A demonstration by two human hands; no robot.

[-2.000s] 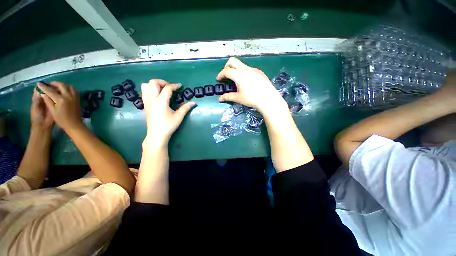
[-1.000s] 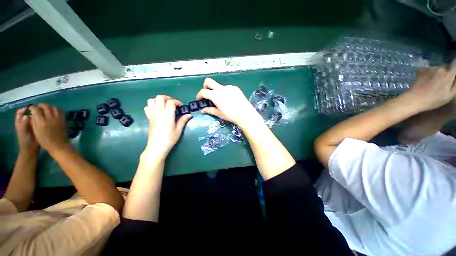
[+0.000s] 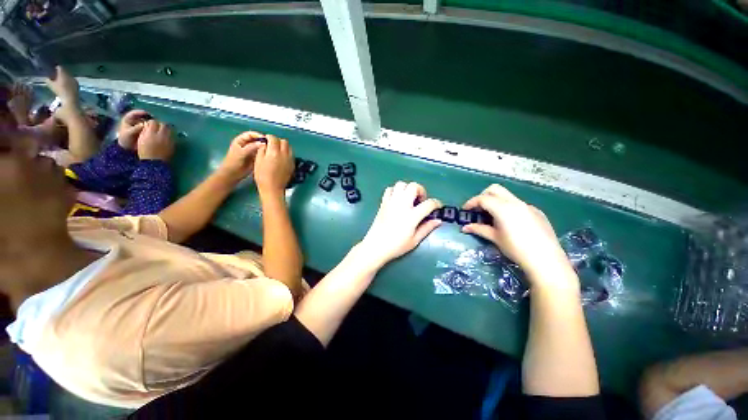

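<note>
A short row of black square parts (image 3: 466, 216) lies on the green worktop between my two hands. My left hand (image 3: 402, 221) has its thumb and fingers around the left end of the row. My right hand (image 3: 510, 225) has its thumb and fingers around the right end. The outer parts are partly hidden by my fingers. Bagged parts (image 3: 510, 283) in clear, shiny film lie below and right of the row, partly behind my right hand and forearm.
A loose cluster of black parts (image 3: 348, 182) lies left of my left hand. A neighbour's hands (image 3: 266, 156) are beside another cluster (image 3: 302, 169). More people sit farther left. A white rail (image 3: 492, 160) with an upright post (image 3: 353, 66) runs behind. Clear blister trays (image 3: 712, 283) stand at the right.
The view has swung left, so the worktop sits farther right and more people show. My hands have come closer together around the row, which shows fewer parts between them than two seconds ago.
</note>
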